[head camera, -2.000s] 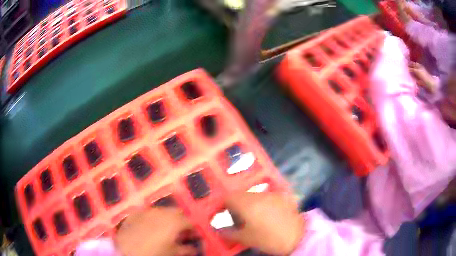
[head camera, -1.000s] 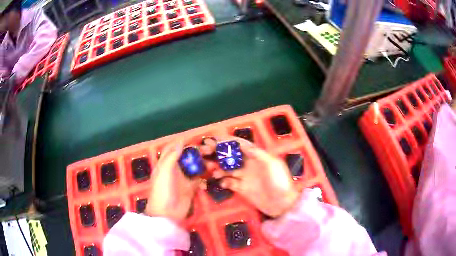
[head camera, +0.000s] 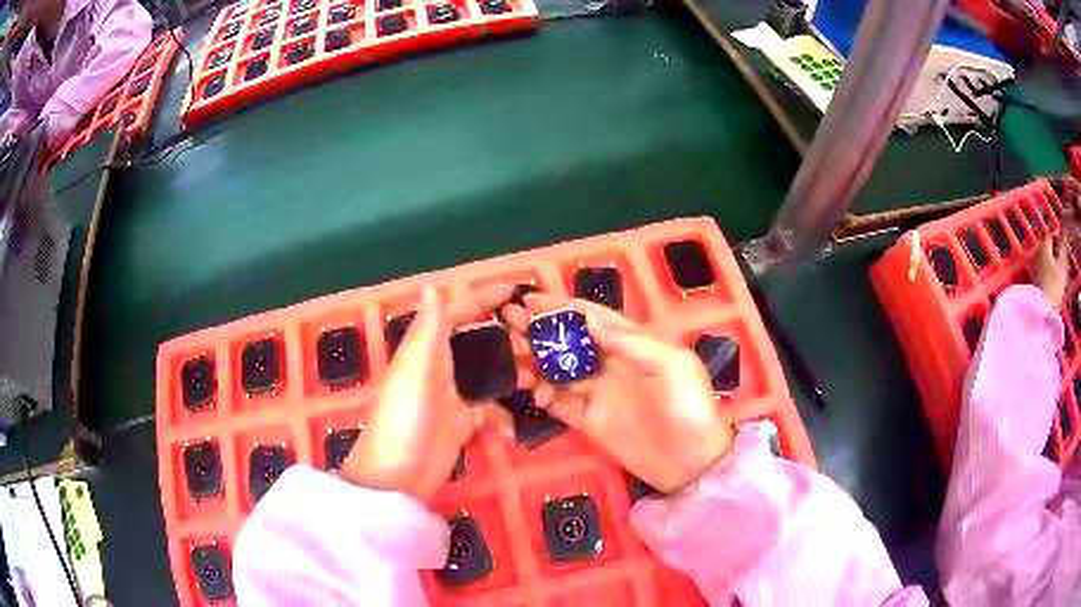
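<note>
My left hand (head camera: 413, 397) holds a watch body (head camera: 484, 362) with a dark screen facing up. My right hand (head camera: 646, 397) holds a second watch body (head camera: 563, 346), its screen lit with a blue-violet analog dial. The two watches are side by side above the orange-red foam tray (head camera: 510, 480). Most tray pockets that show hold dark watches, several lying face down with a round mark on the back, such as the watch back (head camera: 573, 526). My hands and sleeves hide part of the tray.
A metal post (head camera: 856, 131) stands behind the tray on the right. Other foam trays lie at the back (head camera: 356, 53), far left and right (head camera: 936, 344). People in pink sleeves are at right (head camera: 1008, 403) and top left (head camera: 101, 59). Papers with green dots (head camera: 74, 534) lie at lower left.
The watch in my left hand has gone from a blue lit screen to dark. My hands, on the tray two seconds ago, now hold the watches above it. The view has shifted.
</note>
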